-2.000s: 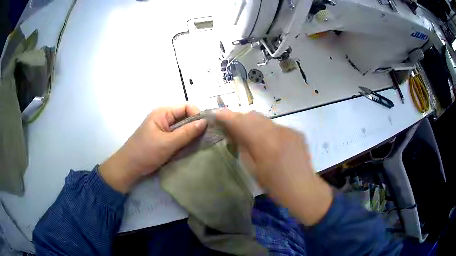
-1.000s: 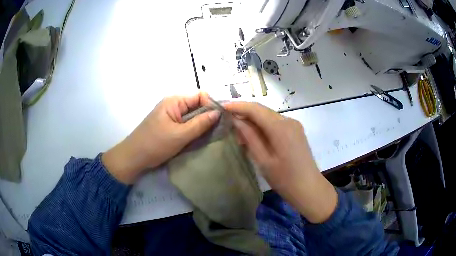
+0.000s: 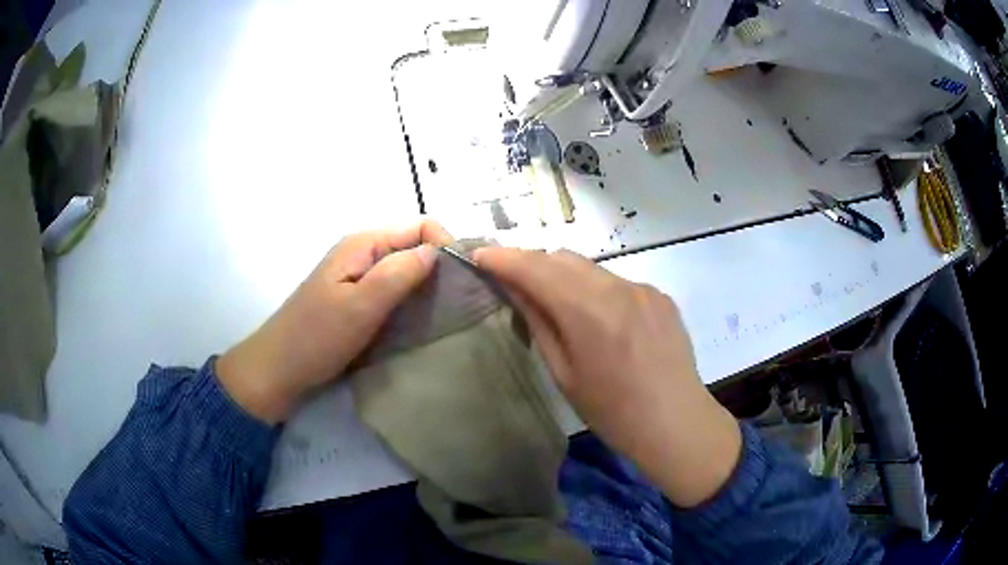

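A khaki-olive sleeve or leg piece point(image 3: 464, 414) hangs from both hands over the table's front edge towards the lap. Its greyer cuff or hem band point(image 3: 442, 300) is at the top, between the hands. My left hand point(image 3: 332, 309) pinches the band's upper edge between thumb and fingers. My right hand point(image 3: 613, 353) holds the same edge just to the right, fingertips close to the left thumb. The cloth is in front of the presser foot and needle point(image 3: 517, 146) of the white sewing machine point(image 3: 652, 55), not under it.
Thread snips point(image 3: 849, 216) lie right of the machine, beside yellow scissors handles point(image 3: 937, 210). Darker olive waiting pieces point(image 3: 28, 243) lie at the table's left edge, with a narrow cord point(image 3: 130, 77). A grey frame point(image 3: 901, 419) stands below the table at right.
The fingers have shifted along the band's edge, and more of the band now shows flat between the hands. The camera view has shifted slightly.
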